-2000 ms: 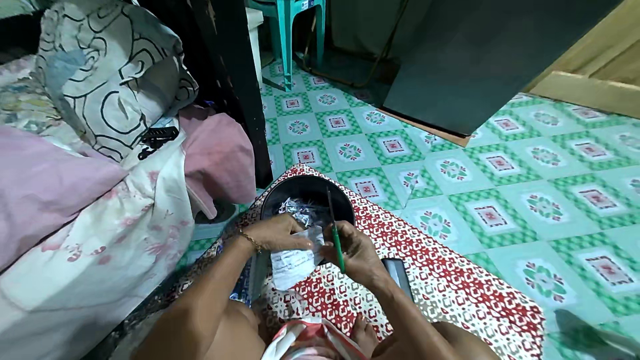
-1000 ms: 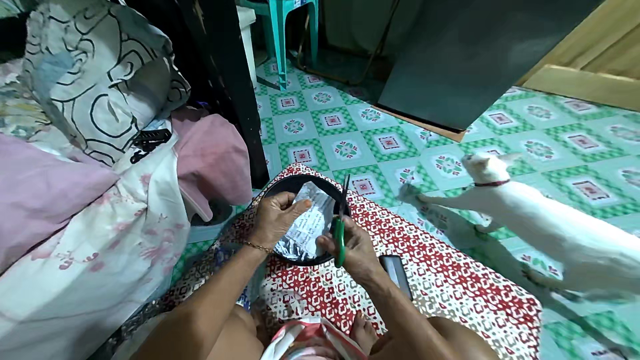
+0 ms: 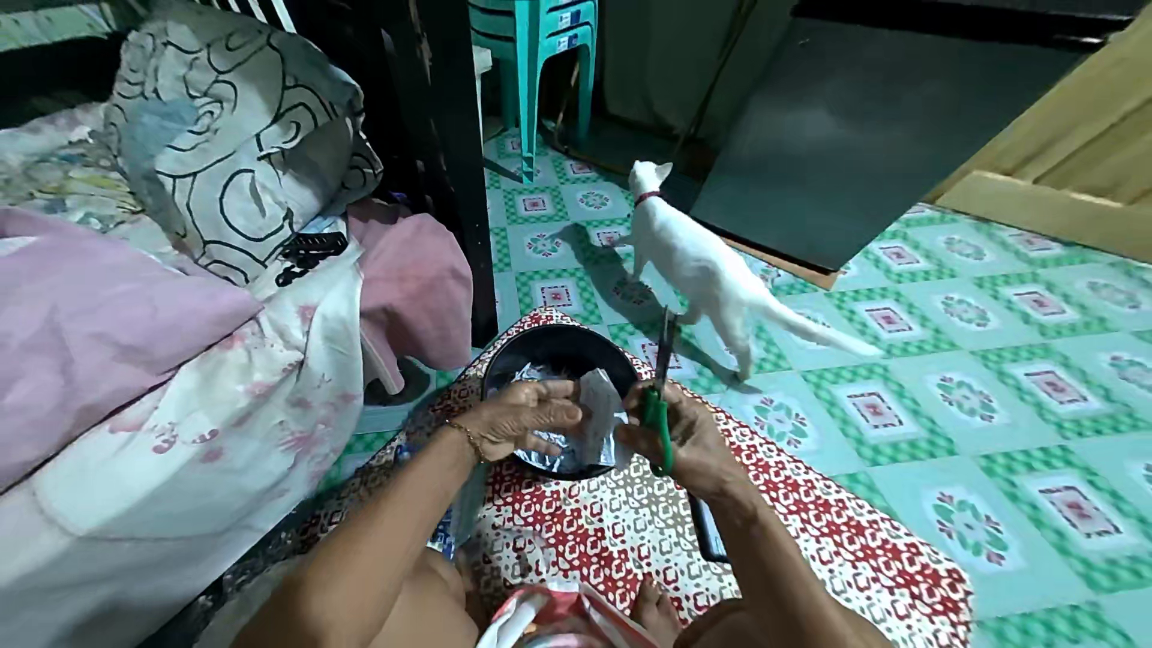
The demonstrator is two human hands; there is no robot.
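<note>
My left hand (image 3: 526, 421) is at the near left side of a round black basin (image 3: 562, 337), its fingers at a crumpled silvery foil packet (image 3: 597, 418) held above the basin. Green-handled scissors (image 3: 661, 405) are in my right hand (image 3: 688, 441), blades pointing up and away; whether the blades are fully closed is hard to tell. The fingertips of my right hand are close to the packet's right edge. More shiny foil pieces (image 3: 549, 450) lie inside the basin, partly hidden by my left hand and the packet.
The basin stands on a red and white patterned mat (image 3: 612, 522), with a dark phone-like object (image 3: 708, 529) by my right forearm. A white cat (image 3: 702, 261) with a red collar stands beyond it. A bed with bedding (image 3: 207, 450) is left; stacked teal plastic stools (image 3: 531, 54) and a dark panel (image 3: 882, 135) are behind.
The cat, absent two seconds ago and at the right one second ago, has moved left and away. The foil packet, spread flat in my left hand before, is now more folded and turned.
</note>
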